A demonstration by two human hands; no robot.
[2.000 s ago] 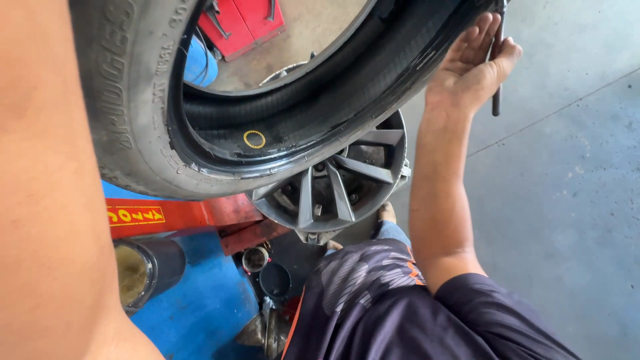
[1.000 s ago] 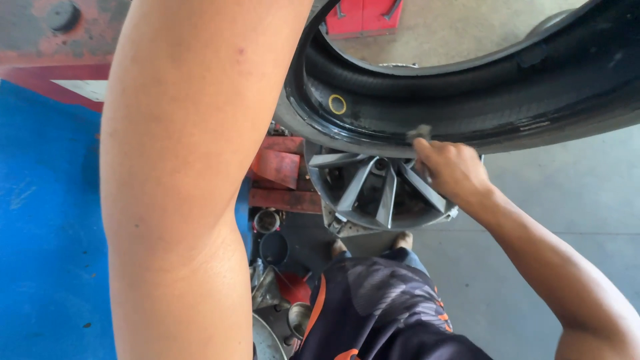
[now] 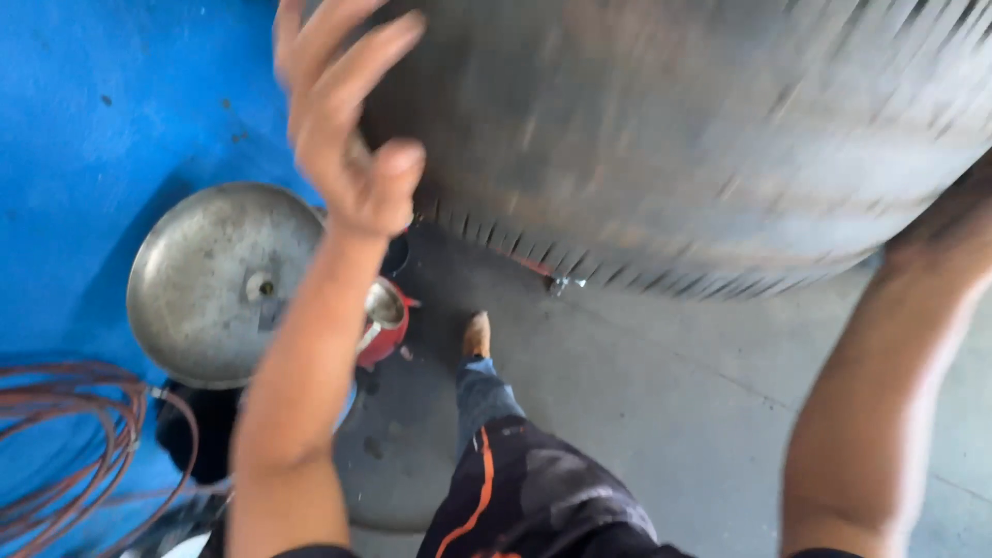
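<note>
The worn tread of a rubber tyre [image 3: 659,147] fills the upper middle and right of the head view. At its left edge is my left hand [image 3: 349,116], raised and blurred, fingers apart; whether it touches the tyre is unclear. My right hand [image 3: 945,201] lies at the tyre's right side, mostly in shadow and cut off by the frame, so its fingers are hidden. Below the tyre's lower edge a small metal fitting [image 3: 564,284] shows, with a red part running behind the tread.
A round metal dish [image 3: 221,287] stands at the left against a blue surface [image 3: 93,116]. Coiled reddish hose [image 3: 101,442] hangs at lower left. A red container [image 3: 387,341] sits right of the dish. My foot [image 3: 477,335] is on the grey floor [image 3: 659,372].
The tyre has turned from showing its inner side to showing its tread. My right hand has moved to the tyre's right side, and my left hand has come into view. The view has swung strongly.
</note>
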